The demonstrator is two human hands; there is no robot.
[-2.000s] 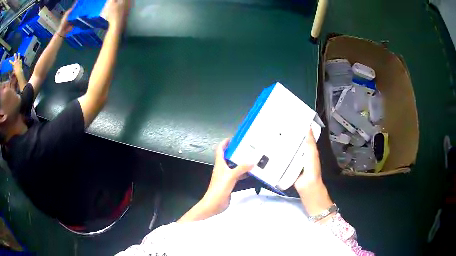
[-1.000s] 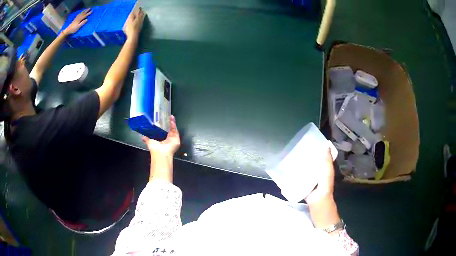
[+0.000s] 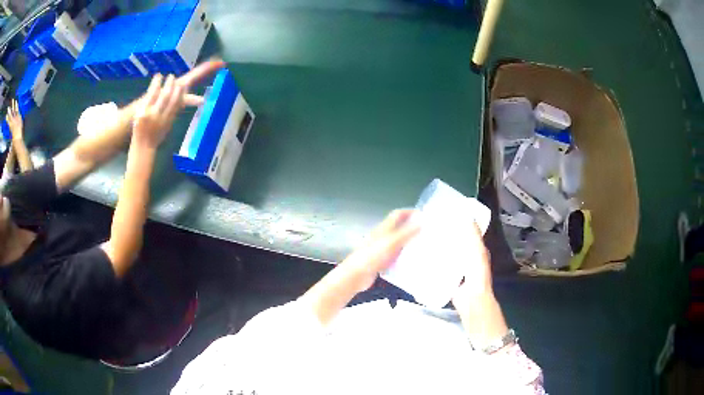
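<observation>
A plain white, overexposed piece [image 3: 434, 258], perhaps an inner tray, is held above my lap at the bench's front edge. My left hand [image 3: 386, 251] is on its left side, blurred. My right hand [image 3: 477, 271] grips its right side. The piece's details are washed out. A blue and white retail box [image 3: 218, 143] stands on the dark green bench to the left, its dark product picture facing right. No hand of mine touches that box.
A coworker's hands [image 3: 158, 116] are beside the box. A row of blue boxes [image 3: 139, 38] stands behind. A white device [image 3: 99, 119] lies partly behind the coworker's arm. A brown carton [image 3: 614, 170] of loose plastic parts [image 3: 540, 181] is at right. A pale tube [image 3: 486, 35] rises beyond.
My left hand has let go of the retail box, now on the bench, and moved right to the white piece. The coworker's hands have left the row and come near that box.
</observation>
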